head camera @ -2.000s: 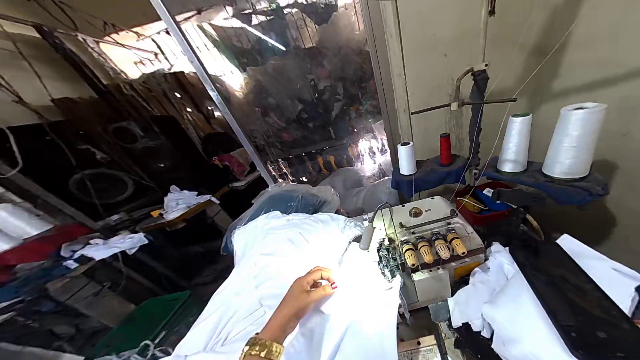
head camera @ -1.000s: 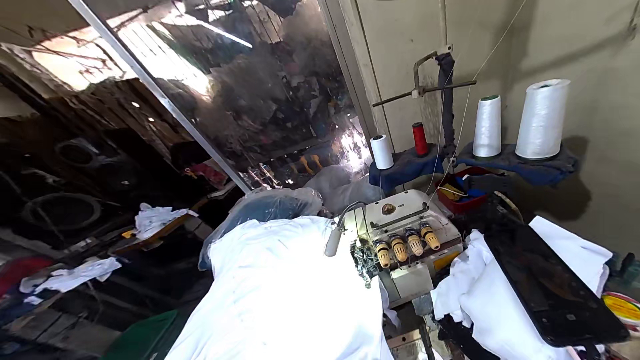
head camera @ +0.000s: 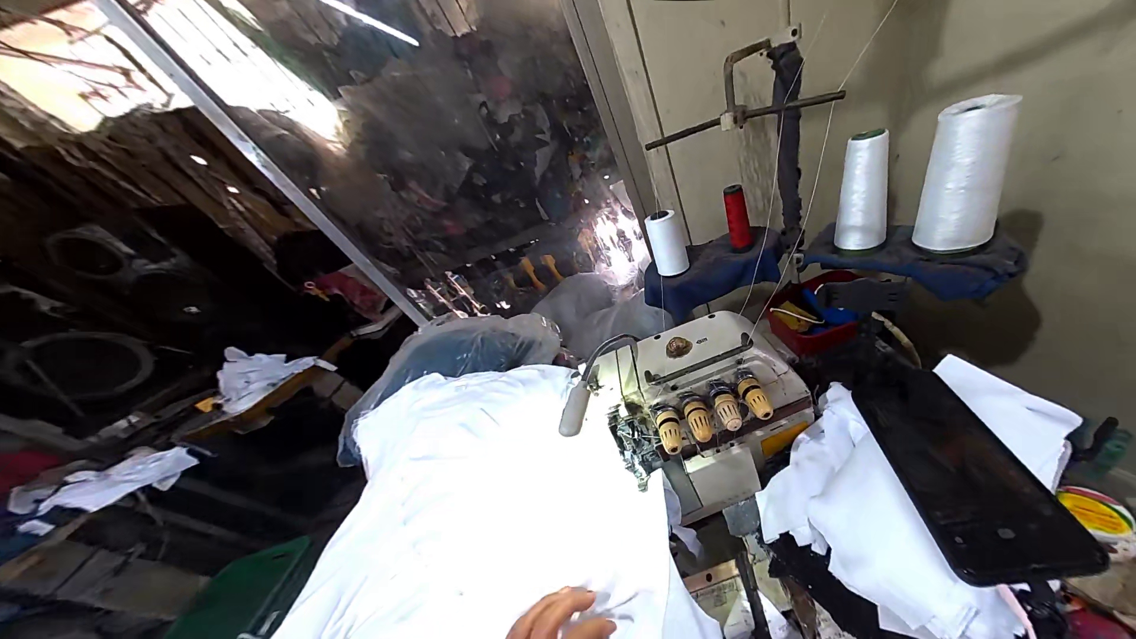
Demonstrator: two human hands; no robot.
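Observation:
White fabric (head camera: 497, 479) lies spread in a large, brightly lit sheet, its right part up against an overlock sewing machine (head camera: 710, 373) with several tan tension dials. Only the fingers of my left hand (head camera: 561, 614) show, at the bottom edge of the view. They are bent and rest on or just over the fabric; whether they pinch it is hidden. My right hand is out of view. A small lamp on a bent neck (head camera: 575, 408) hangs over the fabric beside the machine's needle area.
Right of the machine, a black smartphone (head camera: 972, 479) lies on crumpled white cloth (head camera: 852, 497). Behind stand white thread cones (head camera: 967, 177), a red spool (head camera: 737, 217) and a red bin (head camera: 812, 328). A clear plastic bag (head camera: 470, 346) lies beyond the fabric; a green container (head camera: 240, 590) is at lower left.
My left hand lay on the fabric at first, left view one second ago, and now its fingers show at the bottom edge. The view has shifted toward the right.

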